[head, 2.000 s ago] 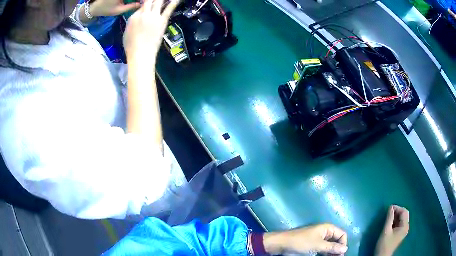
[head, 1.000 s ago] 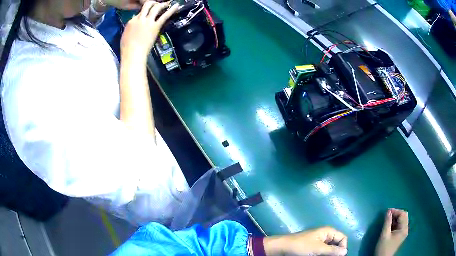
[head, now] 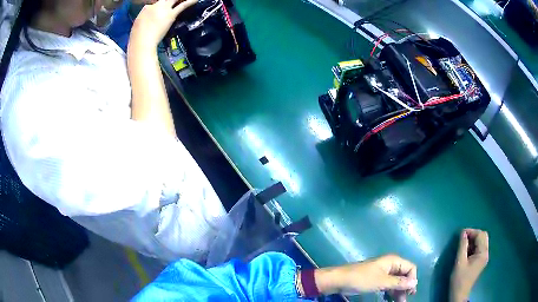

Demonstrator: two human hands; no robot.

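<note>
A black electronic unit (head: 407, 106) stands on the green bench top at the upper right, beyond my hands. Red, yellow and white leads run across it, and a green and yellow board (head: 348, 72) stands at its left end. My left hand (head: 386, 275), in a blue sleeve, is at the bottom edge with fingers curled closed. My right hand (head: 471, 262) is to its right, fingers curled, its wrist cut off by the picture's edge. Neither hand touches the unit. I see nothing held in either.
A person in a white smock (head: 106, 141) sits at the left, one hand at a second black unit (head: 212, 42). A clear bag (head: 245, 227) hangs at the bench edge by black tabs (head: 271, 192). A small black piece (head: 263, 160) lies on the green bench (head: 236, 106).
Both units appear a little higher and further left in view. The right hand appears slightly higher. Both hands stay curled, and the other person's hand is still at the second unit.
</note>
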